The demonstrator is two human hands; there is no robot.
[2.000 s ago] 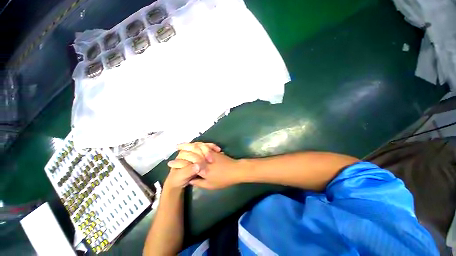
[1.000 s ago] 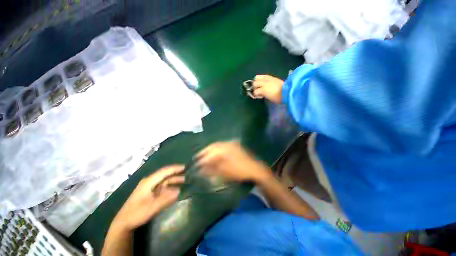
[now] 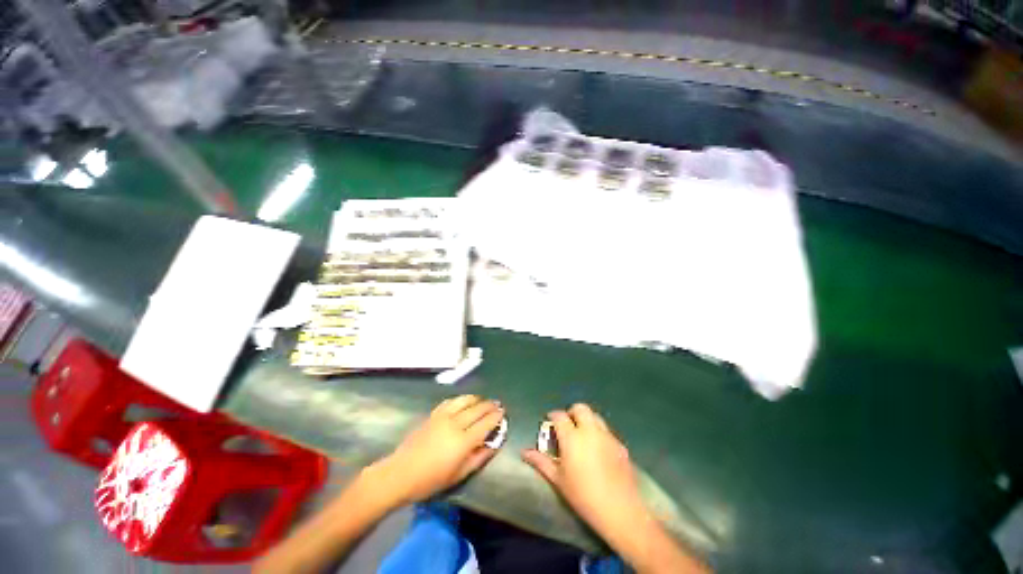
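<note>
My left hand (image 3: 451, 446) is near the bench's front edge, its fingers closed on a small silver-and-dark watch case frame (image 3: 497, 434). My right hand (image 3: 591, 462) is a little to the right, its fingers on a second small frame (image 3: 546, 438). The hands are apart. Both frames are partly covered by fingers, and their detail is blurred. The white parts board (image 3: 416, 326) with rows of tiny dark and yellow parts lies beyond my left hand.
A white liner sheet (image 3: 651, 269) lies over a pocketed tray (image 3: 740, 165) with dark frames at its far side. A smooth white board (image 3: 210, 308) lies left. Curled white scraps (image 3: 461, 366) lie beside the parts board. Red plastic stools (image 3: 241, 477) stand at lower left.
My view has swung left. The other person's arm, seen holding a small frame, is out of view. My hands, clasped at first and then apart, now each hold a small frame.
</note>
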